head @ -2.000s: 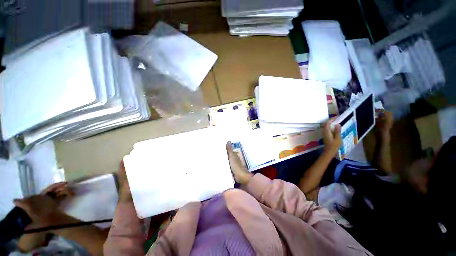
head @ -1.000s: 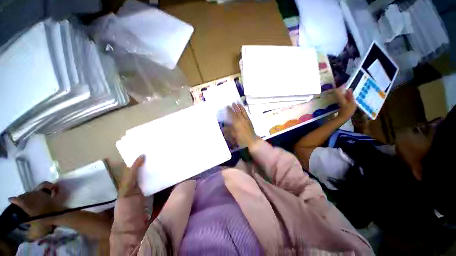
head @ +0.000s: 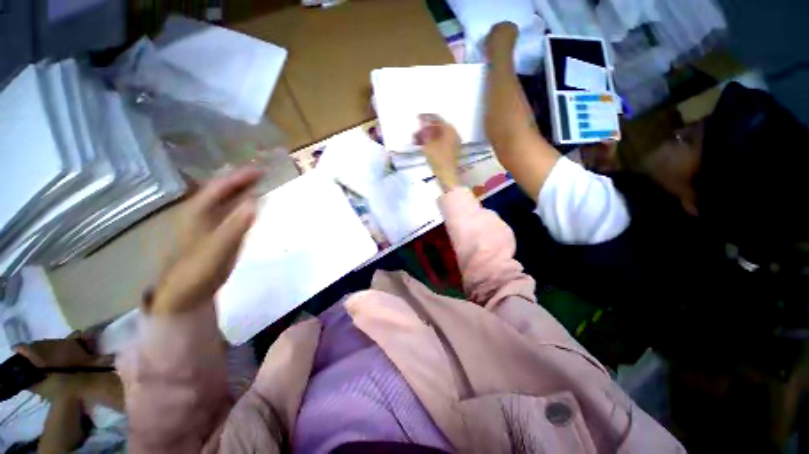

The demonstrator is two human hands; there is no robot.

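Observation:
A white rounded-corner panel (head: 297, 244) lies in front of me near the bench's front edge. My left hand (head: 202, 244) is raised over its left side, blurred, holding nothing that I can see. My right hand (head: 439, 142) is over the lower part of a small stack of white panels (head: 426, 93); blur hides whether it grips anything. Thin white sheets (head: 390, 191) lie between the panel and the stack, on the printed colour sheet (head: 490, 184).
A tall panel stack (head: 80, 168) stands at the left, beside crinkled clear plastic (head: 200, 120) and a loose white panel (head: 231, 66). At the right, a neighbour's arm (head: 514, 124) reaches forward beside a blue-and-black printed card (head: 583, 93). Another worker's hand (head: 66, 363) is at lower left.
My left hand has come off the panel and risen. My right hand has moved forward from the thin sheets to the small stack. The neighbour's arm has reached forward and the printed card lies further back.

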